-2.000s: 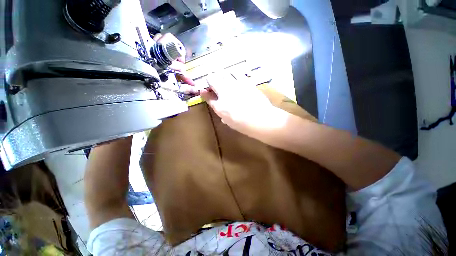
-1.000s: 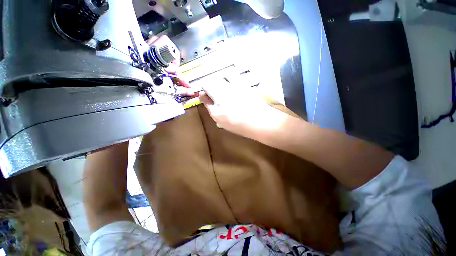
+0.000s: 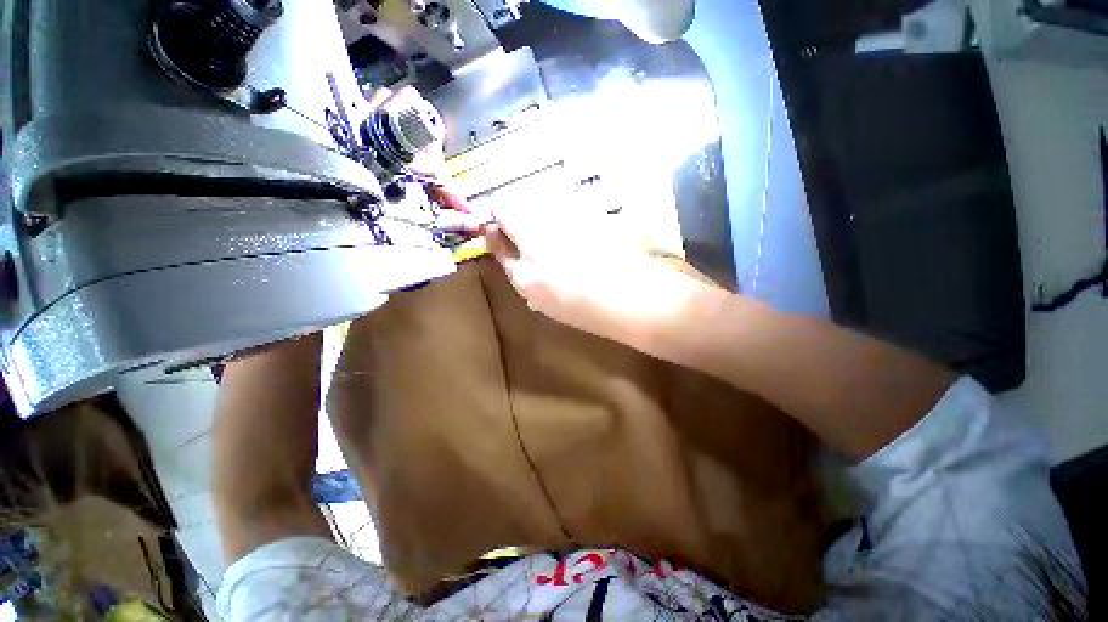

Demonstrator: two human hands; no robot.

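A tan-brown panel (image 3: 571, 401) with a dark seam line down its middle spreads from the machine bed over the lap. Its top edge meets the template (image 3: 516, 164), whose yellow edge (image 3: 470, 249) shows beside the machine head (image 3: 231, 286). My right hand (image 3: 535, 261) is at the template's near edge, fingertips drawn together near the needle area; glare hides whether they hold anything. My left hand (image 3: 440, 188) is mostly hidden behind the machine head; only some fingers show past the thread tension knob (image 3: 411, 125). Its grip is hidden.
A white rounded lamp or arm (image 3: 650, 15) hangs above the template. Metal brackets (image 3: 498, 91) stand behind it. A pale blue table edge (image 3: 778, 158) and a dark surface lie to the right, with a black cable (image 3: 1069, 295) farther right.
Compared with two seconds ago, the template and the panel's seam top have shifted left beside the machine head. The metal bracket has come nearer. My right hand has moved slightly left with them.
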